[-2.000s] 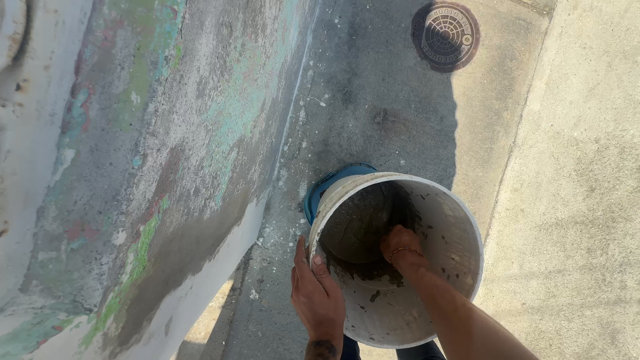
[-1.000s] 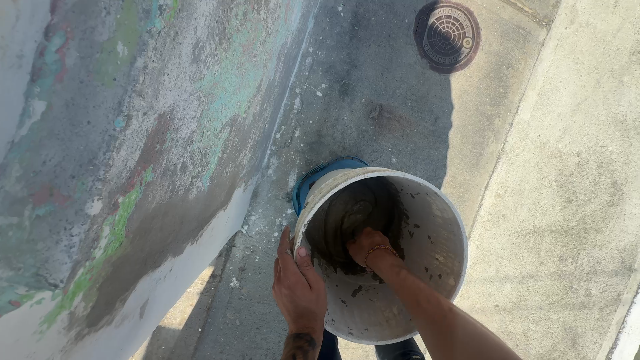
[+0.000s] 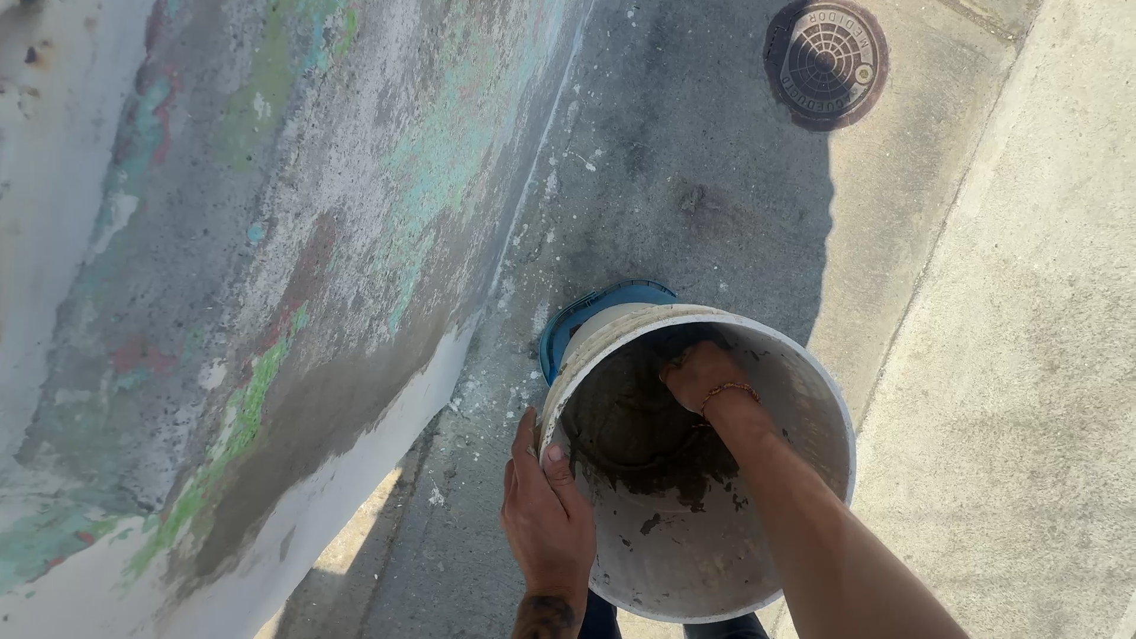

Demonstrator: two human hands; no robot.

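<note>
A white plastic bucket (image 3: 683,568), tilted with its mouth toward me, holds dark wet mortar (image 3: 630,426) and has dark splashes on its inner wall. My left hand (image 3: 550,510) grips the bucket's left rim, thumb inside and fingers outside. Deep inside the bucket is my right hand (image 3: 706,377), with a beaded bracelet at the wrist, its fingers curled close to the mortar. Whether it holds a tool cannot be seen. A blue plastic lid or tub (image 3: 568,324) shows partly behind the bucket's base.
On the left stands a wall (image 3: 355,266) with peeling green and turquoise paint and a damp grey patch low down. A round metal meter cover (image 3: 825,67) lies in the concrete pavement (image 3: 657,213) at the top. My feet (image 3: 728,627) are below the bucket.
My right hand has moved about inside the bucket and is now nearer its upper right inner wall than a second ago. My left hand has stayed on the rim.
</note>
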